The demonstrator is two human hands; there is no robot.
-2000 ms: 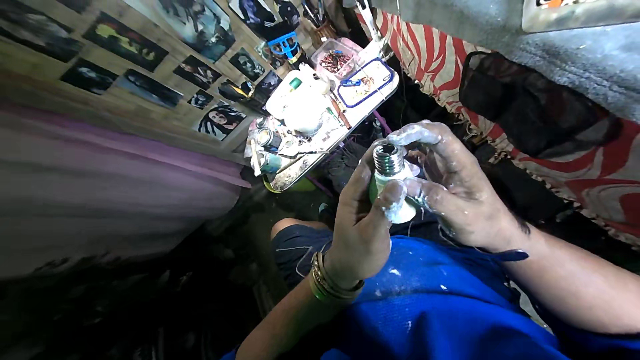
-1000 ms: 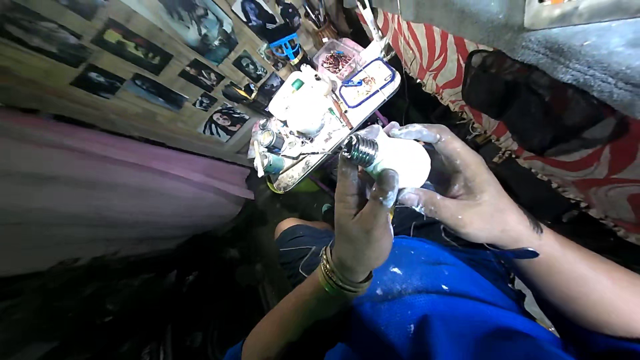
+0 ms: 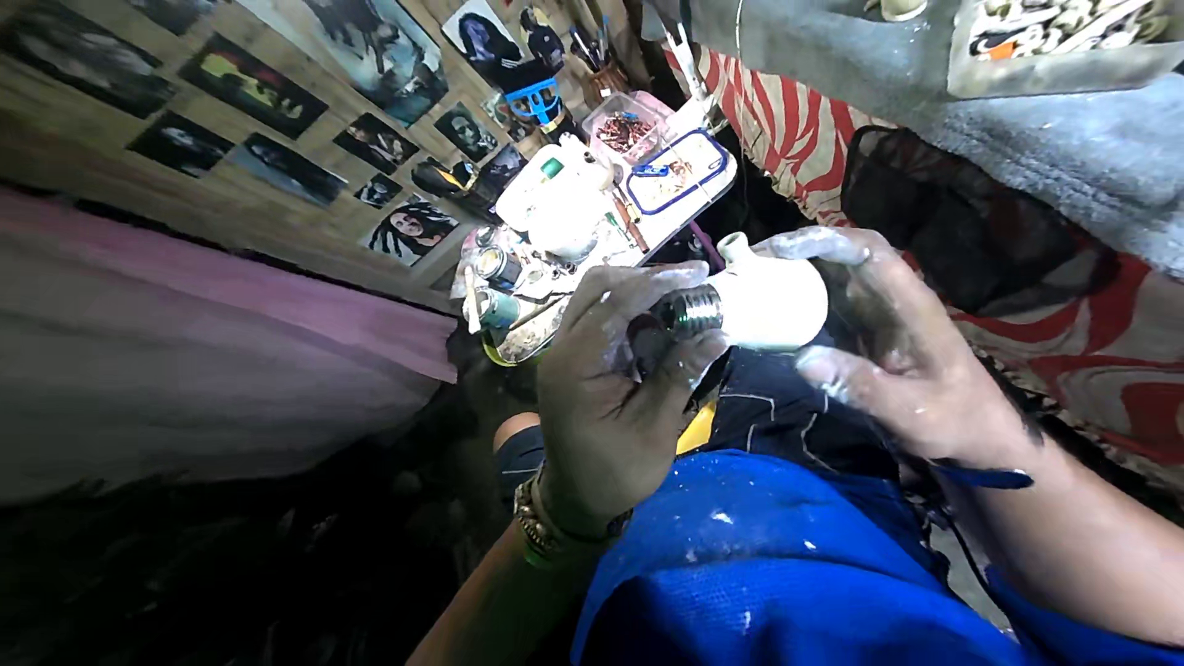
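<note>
Between my two hands is a white-coated, rounded piece (image 3: 775,301) with a small knob on its upper side and a ribbed, dark shiny threaded end (image 3: 694,312) pointing left. My left hand (image 3: 624,379) grips that threaded end between thumb and fingers. Beside the rounded end, my right hand (image 3: 888,342) is spread, with its thumb and fingers apart. Whether a right fingertip still touches the top of the piece is unclear. White paste smears the fingers of both hands.
Ahead stands a small cluttered table (image 3: 680,222) with a blue-rimmed tray (image 3: 638,190), a clear tub of small reddish pieces (image 3: 624,132) and jars (image 3: 499,310). At upper right, a plastic container of whitish pieces (image 3: 1064,74) rests on a grey surface. Pictures cover the left wall.
The threaded end faced up towards the camera two seconds ago and now points left. My right hand has loosened and spread away from the white piece.
</note>
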